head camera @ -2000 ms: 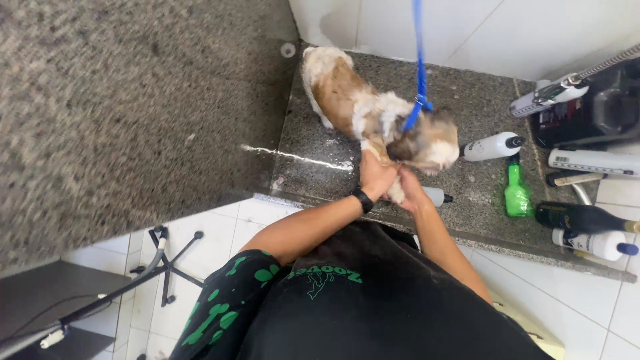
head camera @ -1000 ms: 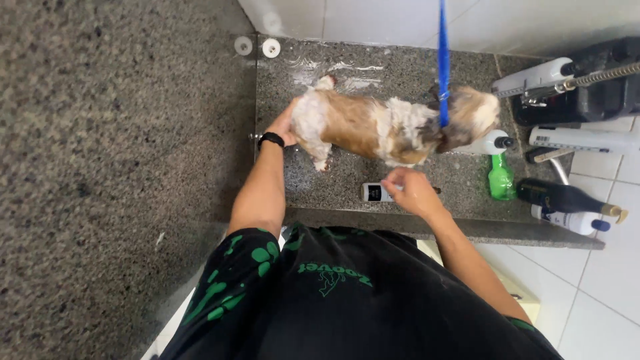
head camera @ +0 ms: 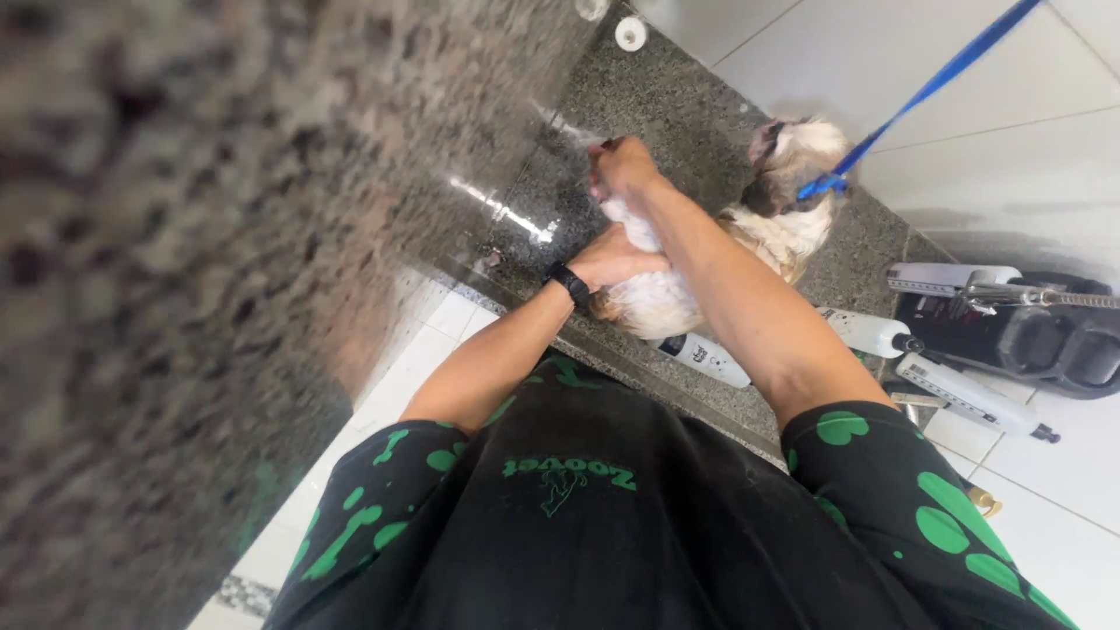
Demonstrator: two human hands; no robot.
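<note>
A wet, brown and white dog (head camera: 779, 232) is on the speckled granite counter (head camera: 691, 114), its head near the tiled wall. A blue leash (head camera: 932, 83) runs from its neck to the upper right. My left hand (head camera: 617, 258), with a black watch at the wrist, is wrapped around the dog's white-furred leg near its rump. Beyond it, my right hand (head camera: 623, 171) is closed around the lower end of that leg; the paw is hidden. My right forearm covers the middle of the dog's body. A white bottle (head camera: 709, 360) lies beside the rump.
Another white bottle (head camera: 862, 332) lies behind my right forearm. Further right are a black plastic container (head camera: 1006, 337), a metal shower hose (head camera: 1085, 300) and more white bottles (head camera: 971, 398). A granite wall (head camera: 219, 262) rises close on the left. Wet streaks mark the counter.
My right hand has moved left from beside the bottle near the counter edge to the dog's leg. The dog's head has turned toward the wall. The view has rotated.
</note>
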